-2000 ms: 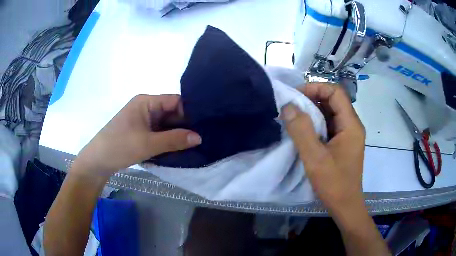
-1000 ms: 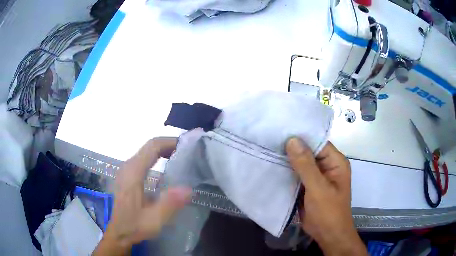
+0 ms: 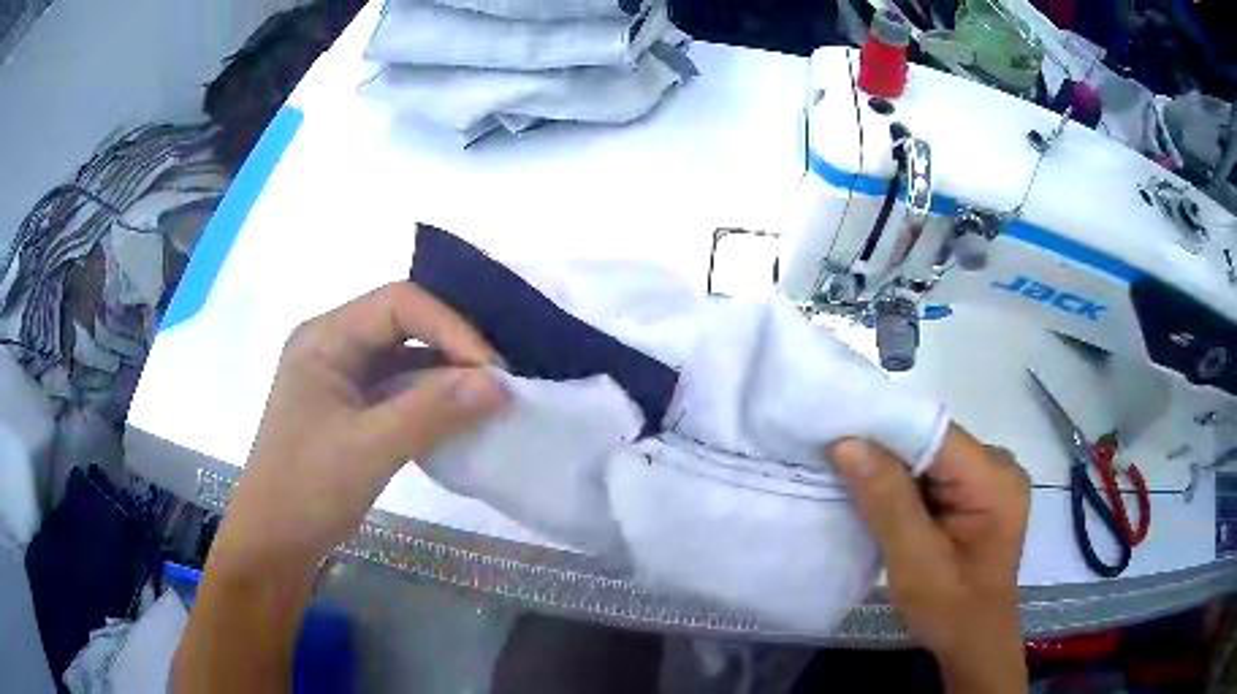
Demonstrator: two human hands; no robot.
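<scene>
A pale grey fabric panel point(image 3: 739, 529) is held up over the table's near edge, with thin dark stitched lines point(image 3: 760, 468) across it. A navy-black strip point(image 3: 543, 332) shows behind its upper left part, angled down to the right. My left hand point(image 3: 394, 393) pinches the panel's upper left edge between thumb and forefinger. My right hand point(image 3: 943, 522) grips its right end, thumb on top and fingers partly hidden behind the cloth. The white sewing machine head point(image 3: 855, 190) stands beyond the panel to the right.
Scissors point(image 3: 1096, 495) lie right of the machine's needle area. A folded pale-grey pile point(image 3: 529, 68) sits at the table's far left. Blue tape point(image 3: 238, 224) marks the left edge and a measuring strip point(image 3: 461, 567) the near edge. Fabric heaps point(image 3: 82, 258) lie at the left.
The panel went from navy side showing to pale side with seams showing, and is now spread between both hands. My left hand has closed on its left edge. The camera view has shifted.
</scene>
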